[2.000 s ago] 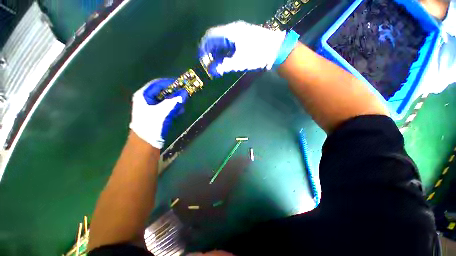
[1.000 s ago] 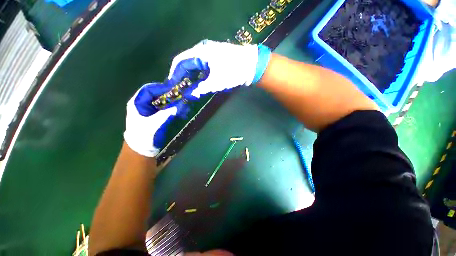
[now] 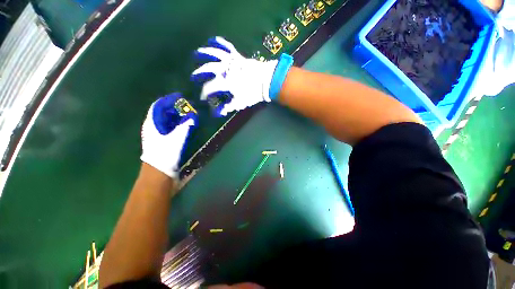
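Note:
My left hand (image 3: 167, 132), in a white glove with blue fingers, holds a small yellow-edged circuit board (image 3: 183, 106) between thumb and fingers above the green belt. My right hand (image 3: 240, 78), gloved the same way with a light blue wristband, is to its right over the belt's near edge. Its upper fingers are spread. A small dark thing (image 3: 216, 101) shows between its thumb and forefinger; whether it is gripped is unclear. Several single boards (image 3: 273, 42) stand in a row on the belt beyond my right hand, partly hidden by it.
The conveyor belt (image 3: 79, 163) curves at left. On the near bench lie a green stick (image 3: 252, 178), short yellow pieces (image 3: 216, 230), a ribbed metal plate (image 3: 182, 263) and a blue cord (image 3: 339, 179). A blue bin (image 3: 389, 73) of dark parts is at right; pale sticks (image 3: 90, 265) lie lower left.
My hands have moved apart from the strip they both held. My right hand's fingers have spread. Only a single board now shows in my left hand.

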